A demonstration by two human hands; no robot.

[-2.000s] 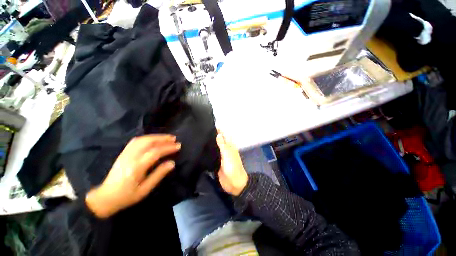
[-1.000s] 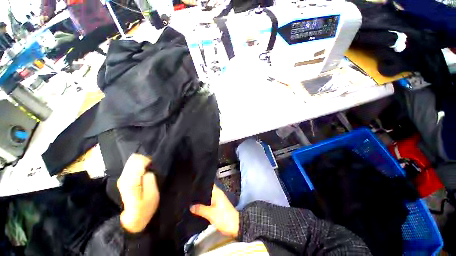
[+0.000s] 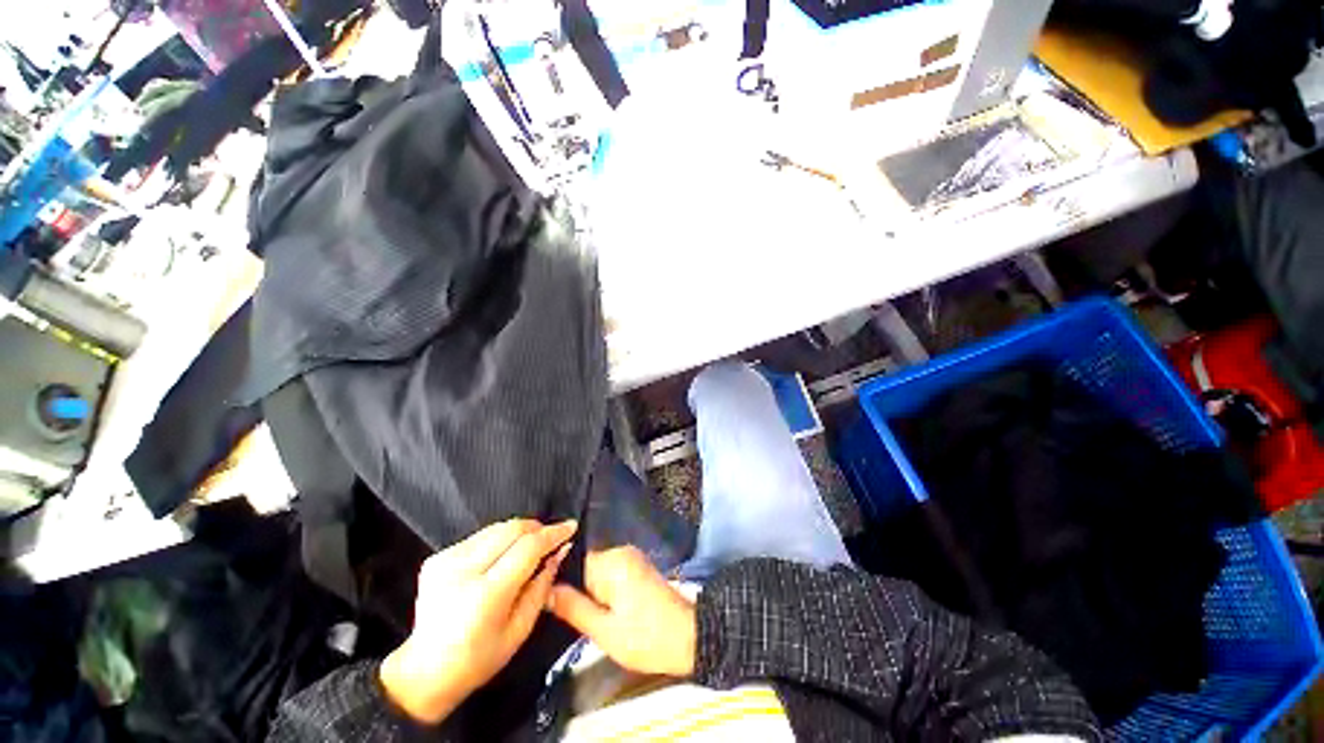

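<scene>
A large dark ribbed garment point(image 3: 436, 319) lies over the left part of the white machine table and hangs over its front edge towards my lap. Its upper right part lies beside the presser foot point(image 3: 564, 141) of the white sewing machine point(image 3: 871, 73). My left hand point(image 3: 479, 610) pinches the garment's lower right edge between thumb and fingers. My right hand point(image 3: 627, 607) is close against it, fingers at the same edge. A dark sleeve-like piece point(image 3: 203, 399) sticks out at the left. Whether the fabric is under the foot cannot be told.
Snips point(image 3: 802, 167) and an open cardboard box with clear plastic point(image 3: 970, 157) lie on the table right of the needle area. A blue plastic crate point(image 3: 1263, 595) with black pieces stands below right. A grey device point(image 3: 44, 392) is at the far left.
My hands have come together at the garment's lower edge, which is now drawn taut towards me. Earlier they were apart, the left hand lying over the cloth.
</scene>
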